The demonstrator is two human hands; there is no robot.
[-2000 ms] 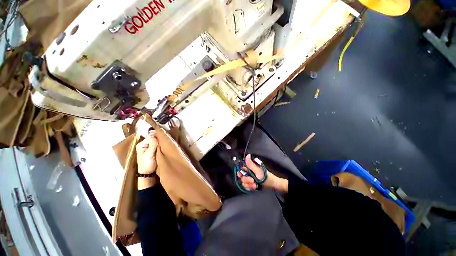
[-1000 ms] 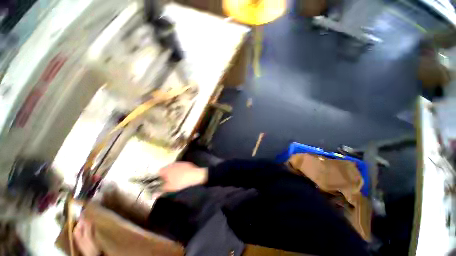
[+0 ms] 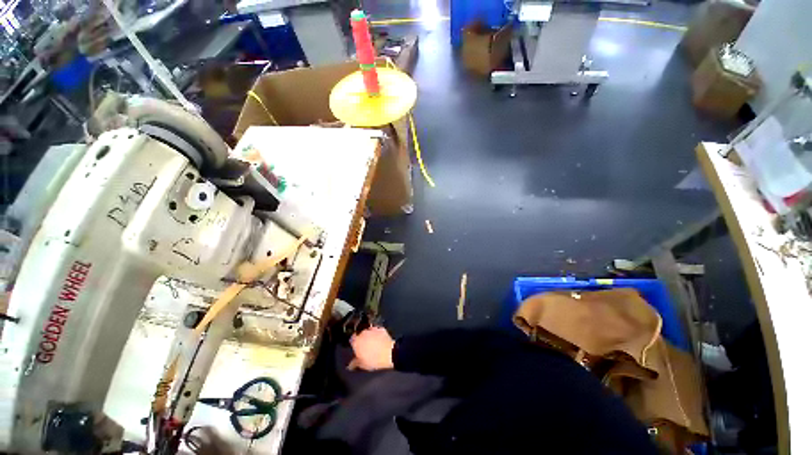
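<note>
The white sewing machine (image 3: 98,231) with red "GOLDEN WHEEL" lettering stands at the left. Scissors (image 3: 255,407) with green-black loop handles lie on the machine bed, their blades towards the needle area. Yellow-tan binding tape (image 3: 223,302) runs across the bed to the dark needle area at the lower left. My right hand (image 3: 370,348) is by the table's front edge over my lap, small in view; its fingers are partly hidden, and I see nothing clearly held. My left hand is not in view.
A blue crate (image 3: 583,285) holding brown bags (image 3: 596,320) is on the floor at the right. A yellow tape reel (image 3: 373,102) with a red post is at the table's far end, near a cardboard box (image 3: 390,182). Another white table (image 3: 743,222) is at the far right.
The view has swung right and up. The scissors have left my right hand and lie on the bed. My left hand and the brown panel have gone out of view.
</note>
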